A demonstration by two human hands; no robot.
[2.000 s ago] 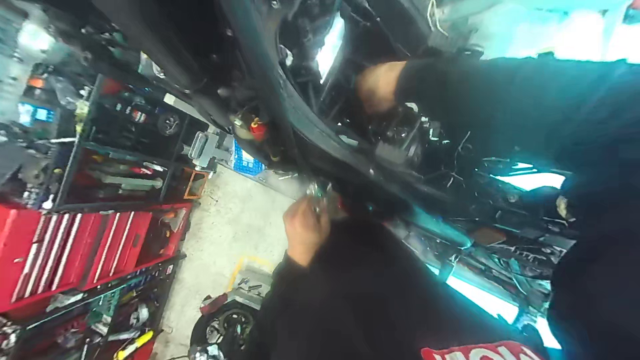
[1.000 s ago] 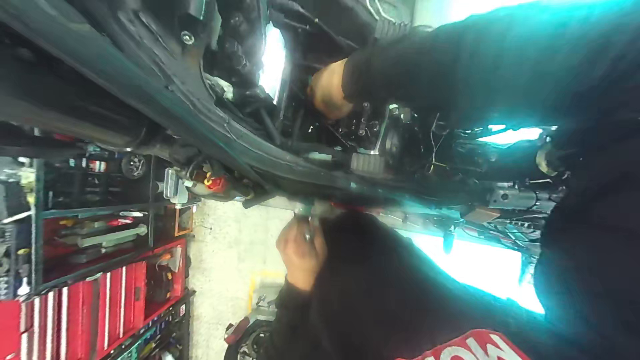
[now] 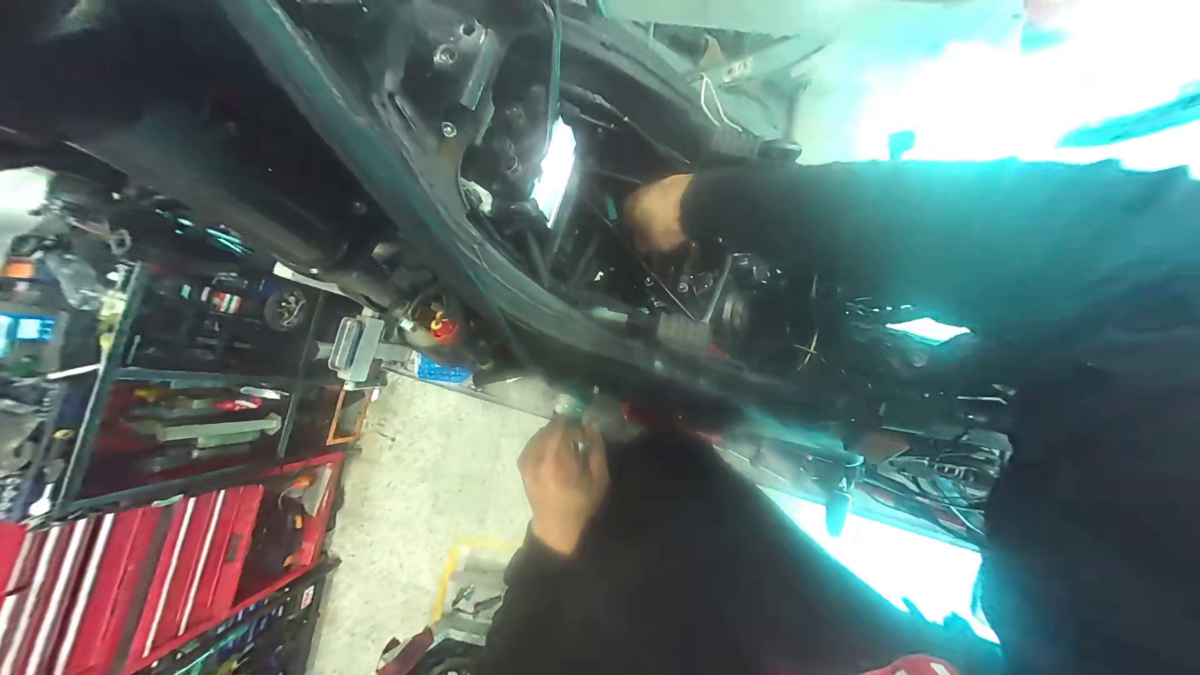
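The view is turned sideways. My left hand, low in the middle, has its fingers closed round a small, blurred, metallic-looking object beside the lower edge of a long curved black frame member. On the other side of that member, my right hand reaches in among dark mechanical parts and cables; its fingertips are hidden, and what it touches cannot be told. Just below it lie small metal fittings and a ribbed dark part. Long black sleeves cover both arms.
A red drawer cabinet and shelving with tools stand at the left, beside a pale floor. A red-and-yellow part sits near the frame member. Cables hang at the right. A wheel shows at the bottom edge.
The view has shifted and tilted. My left hand keeps its fingers together beside the frame member, and my right hand stays among the dark parts.
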